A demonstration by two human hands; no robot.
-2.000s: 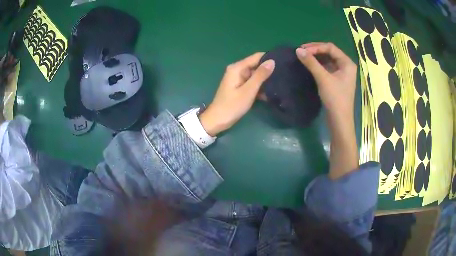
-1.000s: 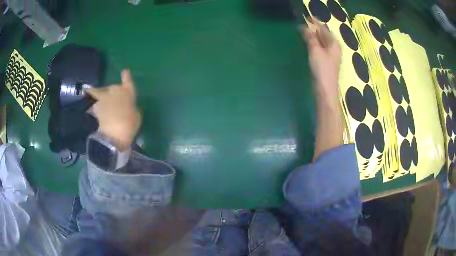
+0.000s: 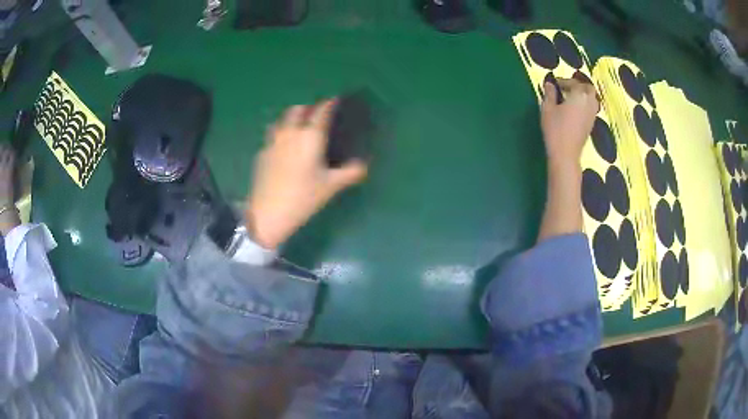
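Note:
My left hand [image 3: 294,176] is blurred over the middle of the bench, holding a dark housing [image 3: 353,129] at its fingertips. My right hand [image 3: 569,123] is at the pad sheet [image 3: 605,155], a yellow strip with two columns of black ovals. Its fingertips hold a small black oval pad [image 3: 559,92] near the top of the sheet; whether the pad is fully off the sheet cannot be told. Several dark housings [image 3: 164,123] lie piled at the left, partly hidden by my left sleeve.
More pad sheets [image 3: 656,168] and a plain yellow liner [image 3: 695,204] lie at the right. An arc-shaped pad sheet [image 3: 70,131] lies far left, near a person's sleeve [image 3: 31,254]. A grey bracket [image 3: 107,37] and dark housings [image 3: 447,12] are at the far edge. A cardboard box [image 3: 697,360] is below right.
My left hand has moved from the housing pile to the middle with a housing. My right hand stays at the pad sheet, now with a pad at its fingertips. The camera view has shifted.

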